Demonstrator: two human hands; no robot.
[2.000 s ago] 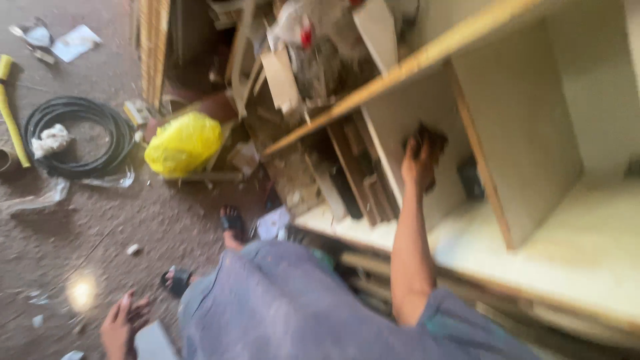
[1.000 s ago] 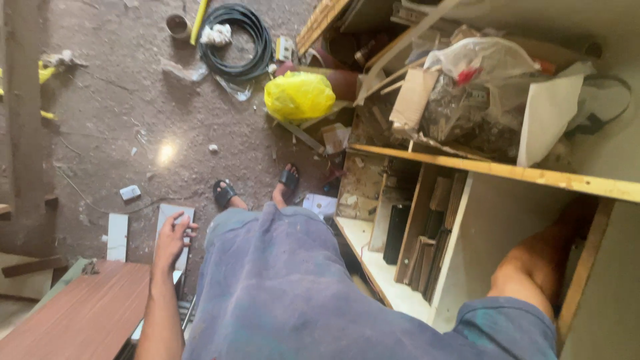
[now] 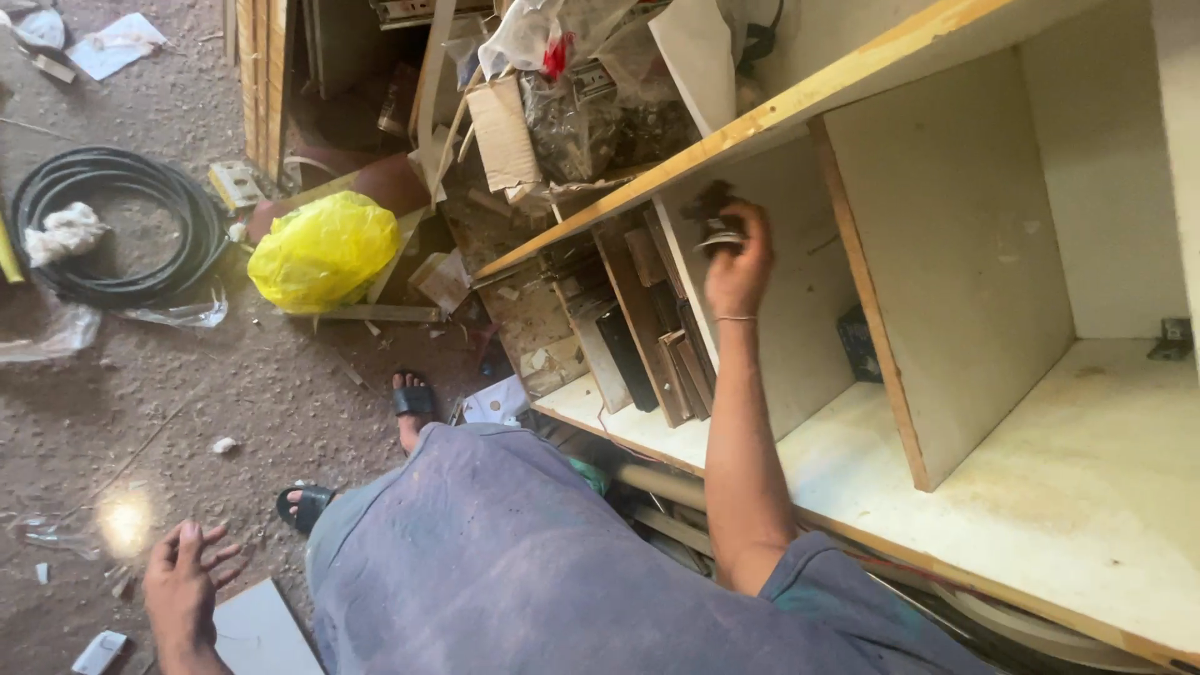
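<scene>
My right hand is raised in front of the shelf unit, its fingers closed around a small dark object with a pale metallic edge; blur hides what it is exactly. Behind it stands a pale partition panel of the lower compartment. Beside that compartment, narrow slots hold upright wood strips and a black block. My left hand hangs low at the left with spread fingers and nothing in it, near a white panel below.
A yellow plastic bag and a coil of black hose or cable lie on the dirt floor. Clear plastic bags and cardboard fill the upper shelf. A dark box sits by the wood-edged divider.
My right hand was deep behind the compartment's edge a second ago; now it is out in view with the dark object. The view has swung toward the shelves.
</scene>
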